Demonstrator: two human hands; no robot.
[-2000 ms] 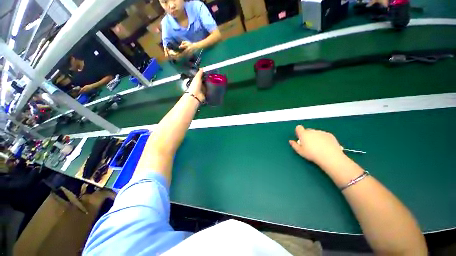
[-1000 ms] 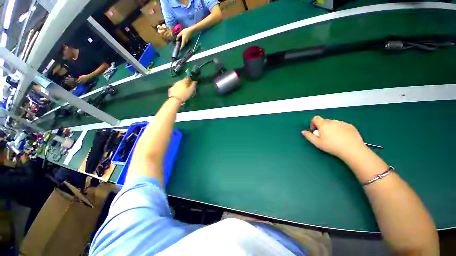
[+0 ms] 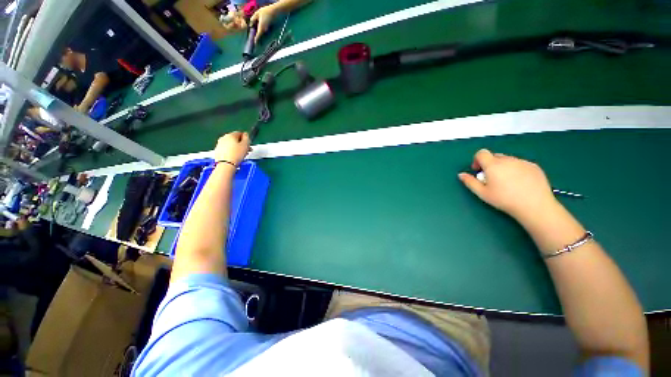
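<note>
A hair dryer with a grey head and magenta end lies on the green conveyor, its handle pointing right. Left of it a silver-grey dryer head lies on the conveyor beside a black cord. My left hand is at the white strip near the lower end of this cord; its fingers are closed, but whether they hold the cord I cannot tell. My right hand is over the green bench, closed on a small hand tool, whose thin shaft sticks out to the right and whose pale end shows at the fingers.
A blue bin stands on the bench under my left forearm, with another blue bin holding black parts beside it. A tied cord lies on the conveyor at right. Other workers' hands are across the line. A cardboard box is at lower left.
My left hand has drawn back from the conveyor to the white strip. The silver-grey head it was at now lies on the conveyor. My right hand has shifted slightly right, still with the tool.
</note>
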